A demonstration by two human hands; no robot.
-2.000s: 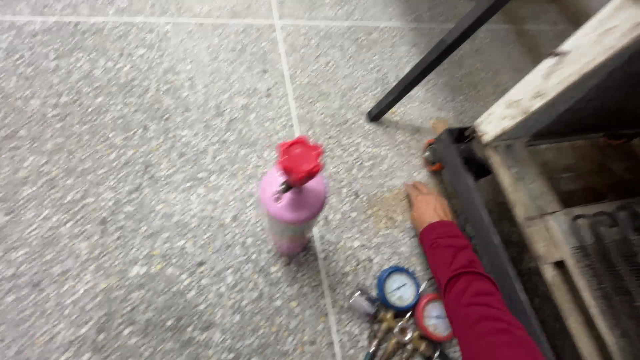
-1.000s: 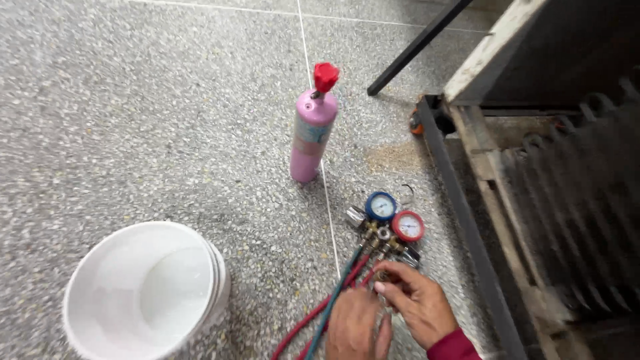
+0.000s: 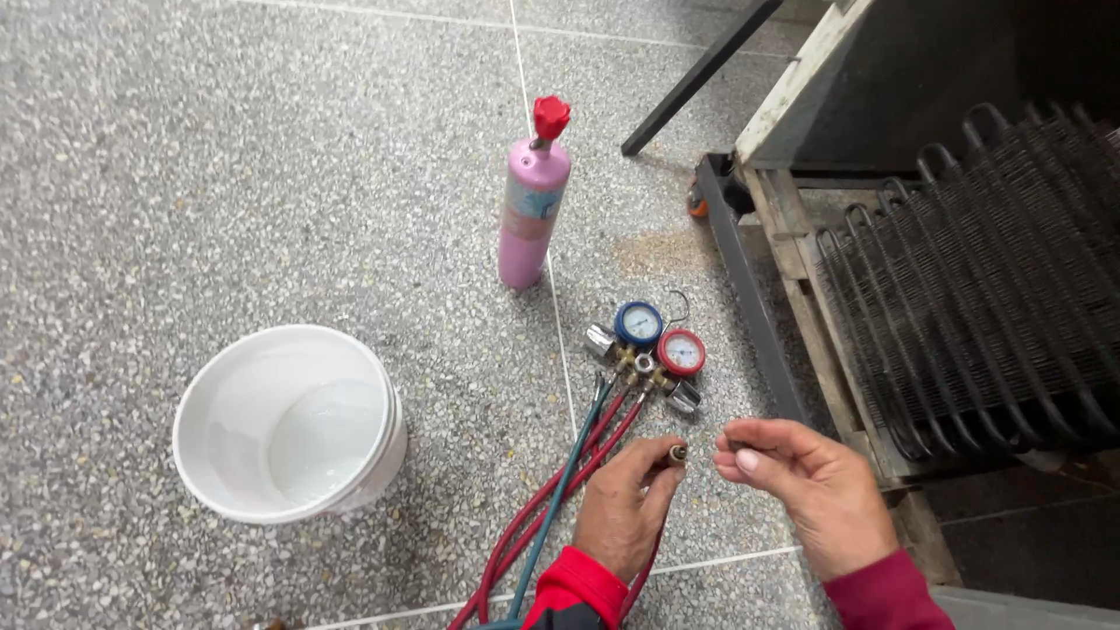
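Observation:
My left hand (image 3: pixel 623 507) grips the metal end fitting of a hose (image 3: pixel 677 454); a red hose runs down beside that wrist. To its right, my right hand (image 3: pixel 809 490) pinches a small dark piece (image 3: pixel 737 445), mostly hidden by the fingers. The hands are apart. Just above them a manifold gauge set lies on the floor, with a blue-rimmed gauge (image 3: pixel 639 324), a red-rimmed gauge (image 3: pixel 681 352) and silver knobs. Red hoses (image 3: pixel 525 523) and a teal hose (image 3: pixel 560 494) run from it toward the lower edge. A pink gas cylinder (image 3: pixel 530 219) with a red valve knob stands upright behind.
A white plastic bucket (image 3: pixel 385 477) with clear liquid in it stands at left. At right, a dark metal frame (image 3: pixel 757 297) with an orange caster (image 3: pixel 697 199) borders wooden slats and a black condenser coil (image 3: pixel 971 289). A black leg (image 3: pixel 700 79) meets the floor at top.
My right hand was down by the frame two seconds ago, then close beside my left hand below the gauges. Now the hands have moved apart, and the small dark piece shows in my right fingers.

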